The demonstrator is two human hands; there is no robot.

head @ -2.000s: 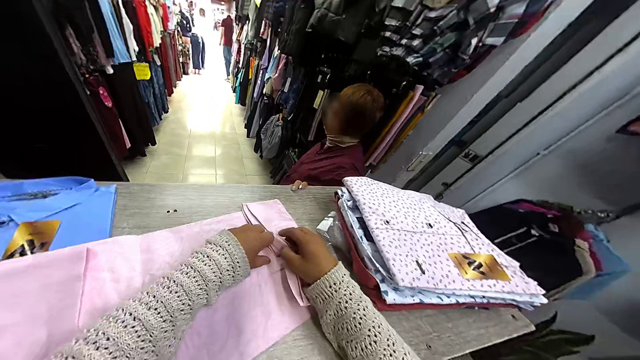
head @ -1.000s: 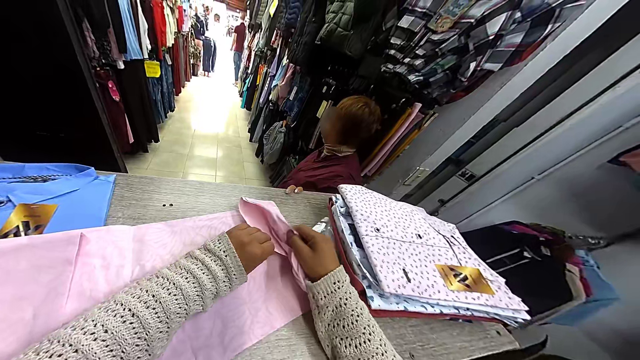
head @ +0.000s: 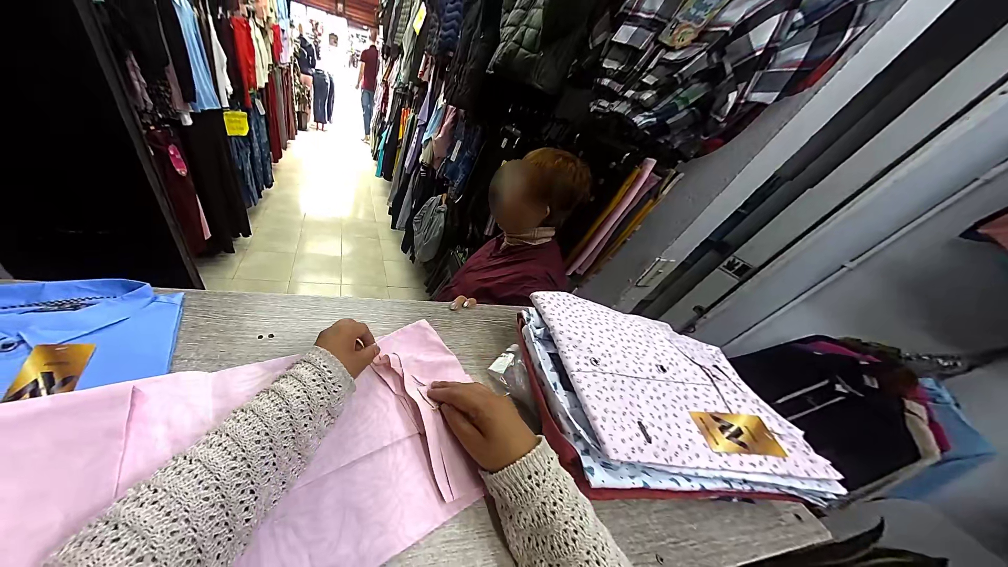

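A pink cloth garment (head: pixel 346 472) lies spread across the grey wood-grain counter (head: pixel 299 315), with narrow folded strips near its right end. My left hand (head: pixel 349 346) pinches the upper end of these folds between thumb and fingers. On the right side of the same folds rests my right hand (head: pixel 487 421), its thumb and index finger at a strip's edge. Both my sleeves are cream openwork knit. A folded blue shirt (head: pixel 150 339) with a gold tag lies at the left, partly beneath or against the pink cloth.
A stack of folded shirts (head: pixel 630 370), a white patterned one on top, stands right of my right hand. Beside it lies a clear plastic packet (head: pixel 510 370). Across the counter, a person in a maroon top (head: pixel 512 268) has fingers on its edge. Clothes racks flank the aisle beyond.
My hands have moved apart, the left up and leftward of the folds. The pink cloth's end, raised and bunched between my hands a second ago, now lies flatter with its strips showing.
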